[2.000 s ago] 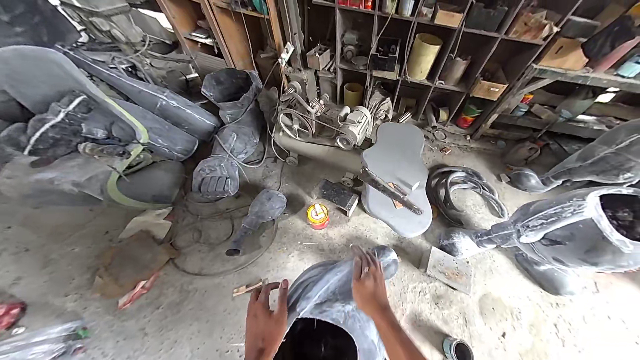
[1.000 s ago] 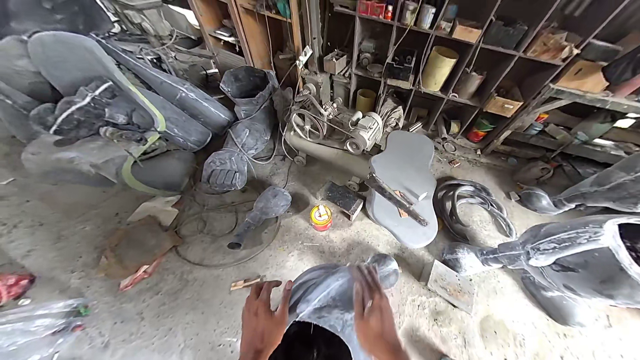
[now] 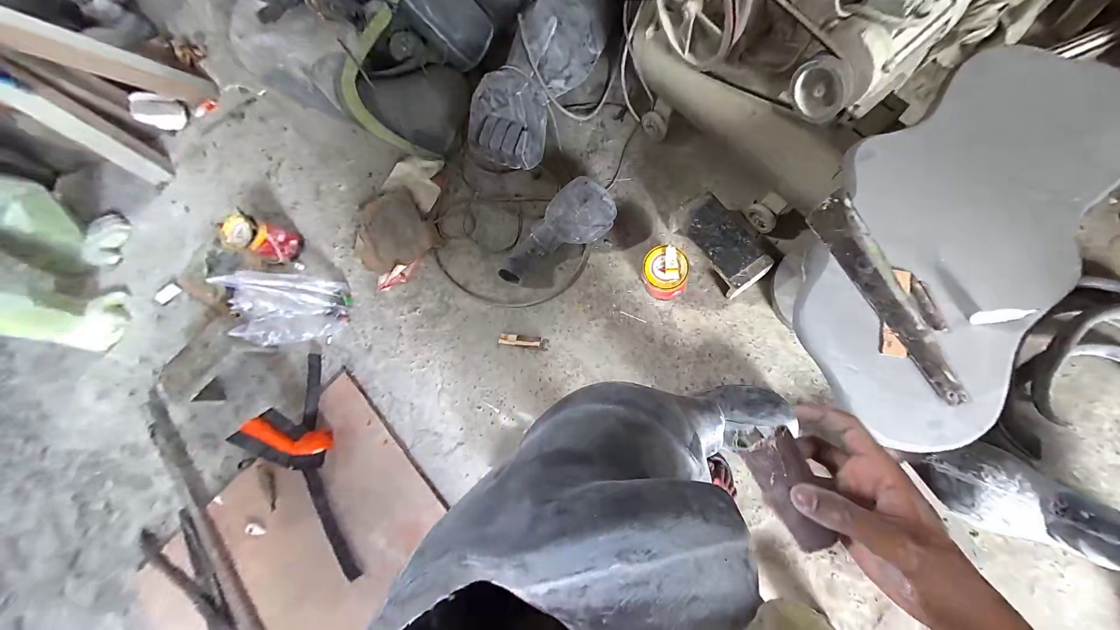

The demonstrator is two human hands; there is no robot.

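A grey hollow moulded piece (image 3: 595, 490), dusted white along its ridges and with a dark opening at the bottom, lies just below me. Its narrow end (image 3: 752, 407) points to the right. My right hand (image 3: 875, 507) pinches a folded brown piece of sandpaper (image 3: 787, 490) between thumb and fingers, beside that narrow end. My left hand is out of the frame. Beyond the piece, on the concrete floor, lies a small wooden stick (image 3: 522, 341).
A yellow and red tin (image 3: 665, 271) and a black block (image 3: 726, 241) stand ahead. A flat grey panel (image 3: 962, 175) bearing a stained bar (image 3: 884, 297) is at the right. At the left lie a brown board (image 3: 350, 455), plastic bags (image 3: 284, 306) and an orange-black strap piece (image 3: 284, 440).
Both hands lay on the grey piece before; now the left is out of view and the right holds the brown sandpaper to the right of it. The view has swung left and down.
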